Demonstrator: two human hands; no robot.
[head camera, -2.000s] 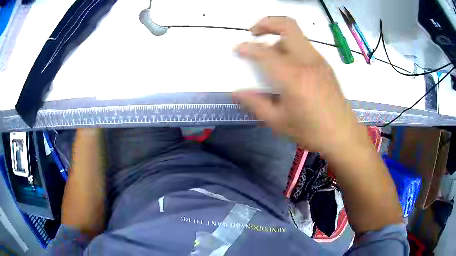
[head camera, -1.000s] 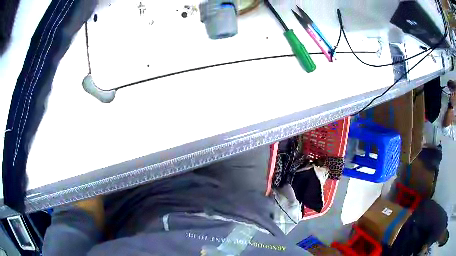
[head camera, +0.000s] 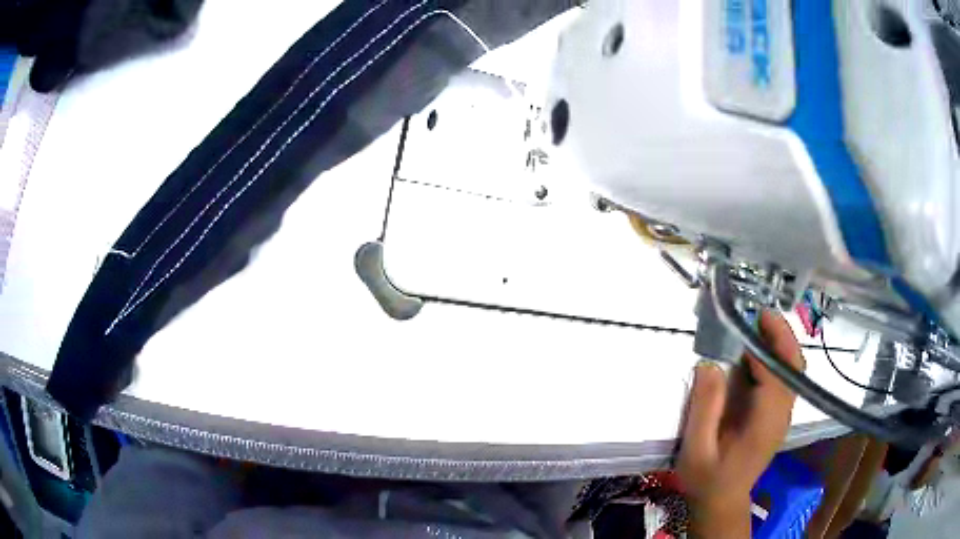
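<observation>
My right hand is at the right, below the sewing machine head. Its thumb and fingers are around a short grey cylinder beside the needle area; the fingertips are partly hidden by a curved dark bar. My left hand is out of the picture. A long navy-black fabric strip with rows of white stitches curves across the left of the white table, its lower end at the front edge. A white thread tail shows at its upper end.
Other dark fabric lies bunched at the upper left. A grey rounded pad sits at the bed seam corner. A tape ruler runs along the front edge. A blue crate is below right. A pink handle shows behind my hand.
The view has shifted, bringing the machine head into the picture and more of the fabric strip. My right hand, out of view one second ago, is back and now on the grey cylinder.
</observation>
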